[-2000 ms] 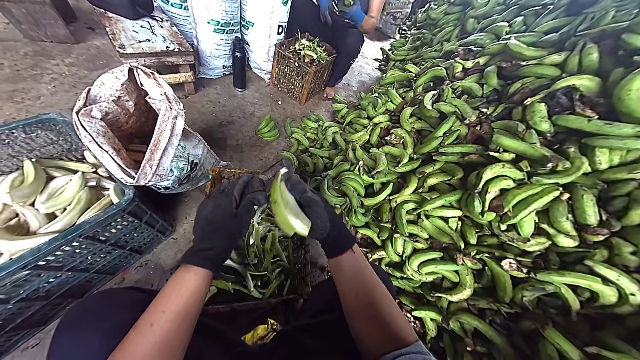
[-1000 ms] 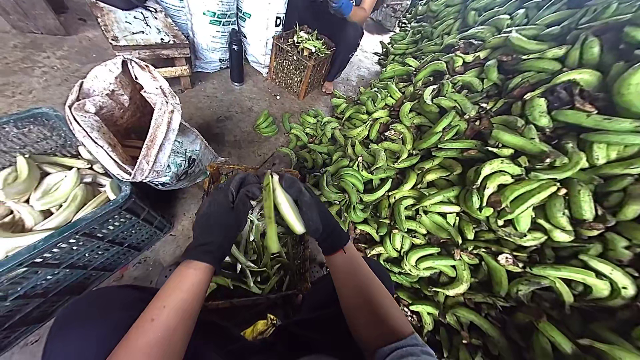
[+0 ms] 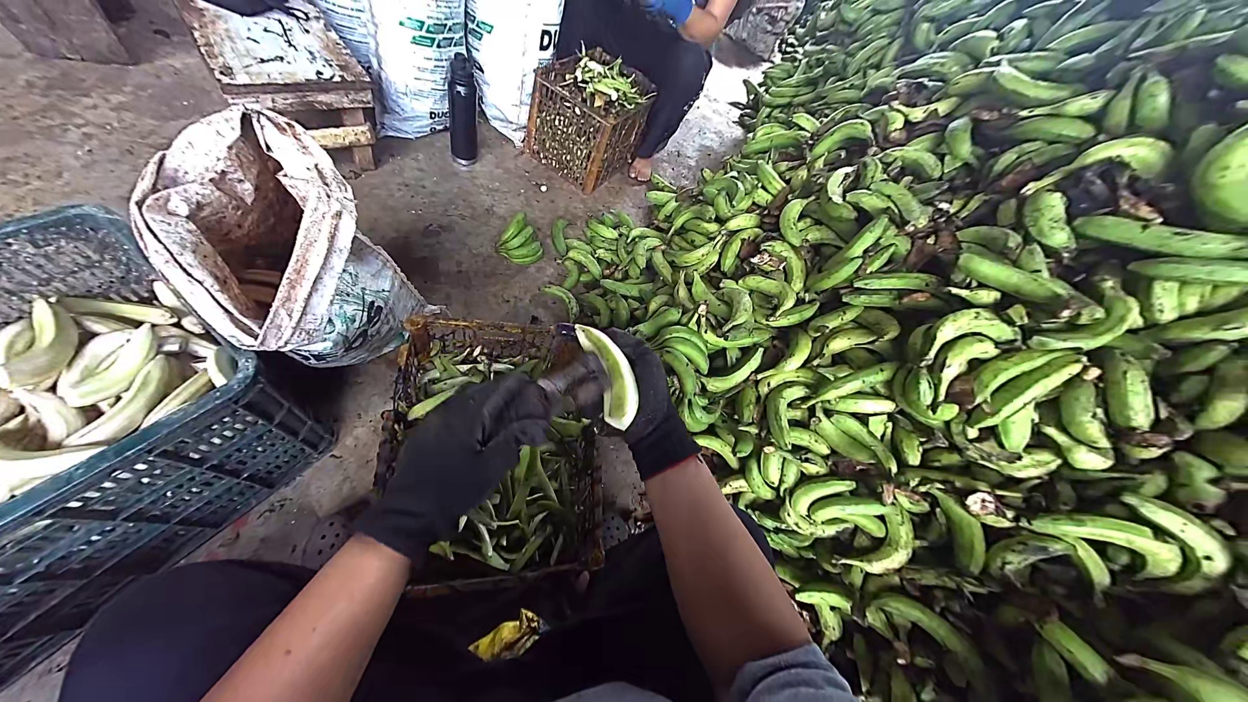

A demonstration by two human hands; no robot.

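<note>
My right hand [image 3: 639, 395], in a black glove, holds a partly peeled green plantain [image 3: 612, 378] with its pale flesh showing. Close beside it is my left hand [image 3: 468, 448], also in a black glove; its fingers are blurred, and whether they grip anything is unclear. Below both hands stands a brown plastic crate [image 3: 492, 336] with green plantain peels [image 3: 522, 512] in it. To the left, peeled plantains [image 3: 117, 366] fill a dark green crate [image 3: 166, 439].
Unpeeled green plantains [image 3: 877, 341] form a large heap at right. An open woven sack [image 3: 341, 292] stands at left. Farther back are a black bottle [image 3: 463, 112], white sacks [image 3: 419, 68], a wooden pallet [image 3: 283, 58], and a seated person [image 3: 673, 68] by another crate [image 3: 575, 136].
One second ago a strip of green peel stood away from the plantain between both hands; now it is off the plantain. My left hand has moved a little away from my right hand.
</note>
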